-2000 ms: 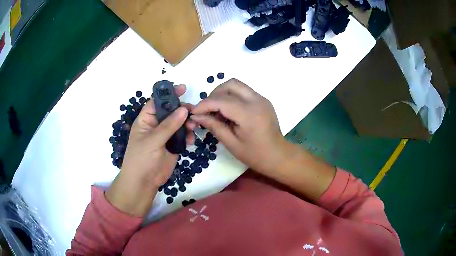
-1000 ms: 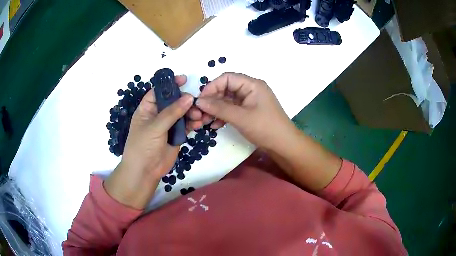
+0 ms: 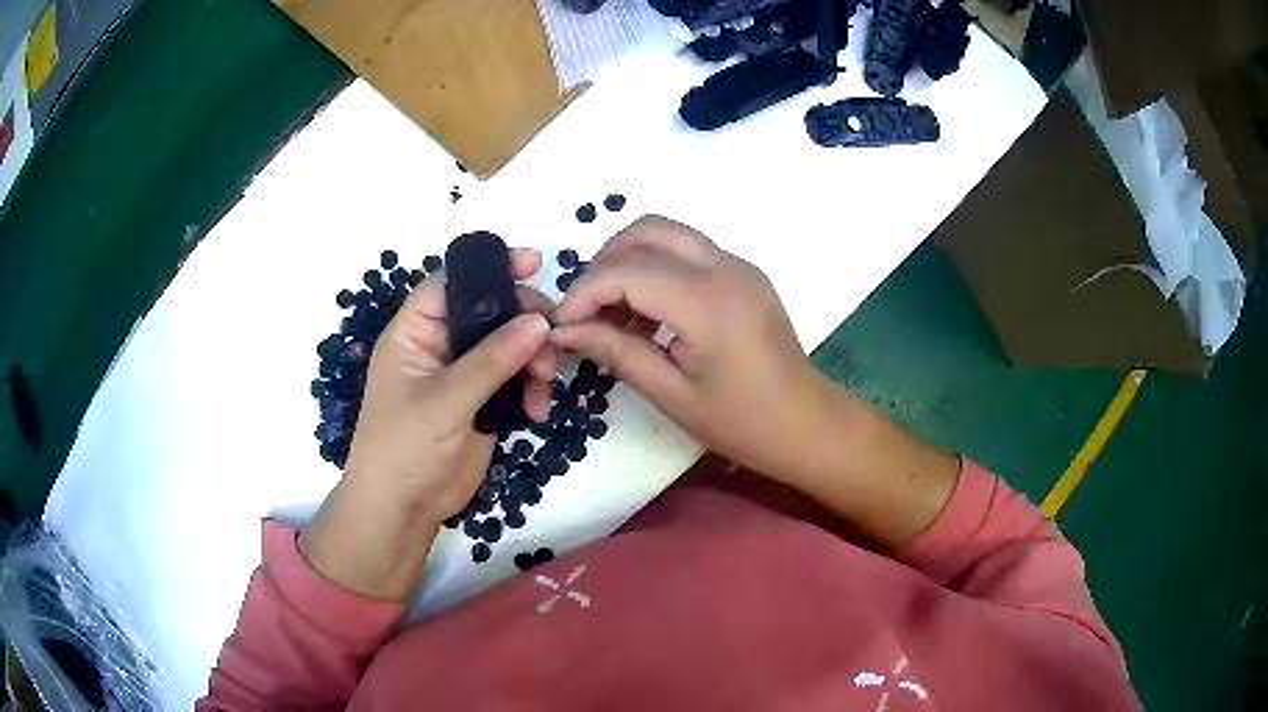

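My left hand point(image 3: 431, 383) holds an elongated black housing point(image 3: 478, 285) upright over the heap, its thumb across the middle. My right hand point(image 3: 695, 327) is beside it, thumb and index fingertips pinched together near my left thumb tip. A tiny dark piece seems to show between the fingertips, too small to make out. Small black discs point(image 3: 517, 480) lie in a heap under and around my left hand, partly hidden by it. A few discs point(image 3: 586, 213) lie apart beyond my right hand.
White work sheet point(image 3: 223, 334) under the discs. Black housings point(image 3: 758, 91) are piled at the far edge; one lies singly point(image 3: 872, 123). A cardboard sheet point(image 3: 459, 84) is at the far edge, an open carton point(image 3: 1071, 237) at right, a clear plastic bag point(image 3: 77, 612) at lower left.
The housing's upper face looks darker and its marks no longer show. Both hands stay close together at the housing. The view has shifted slightly.
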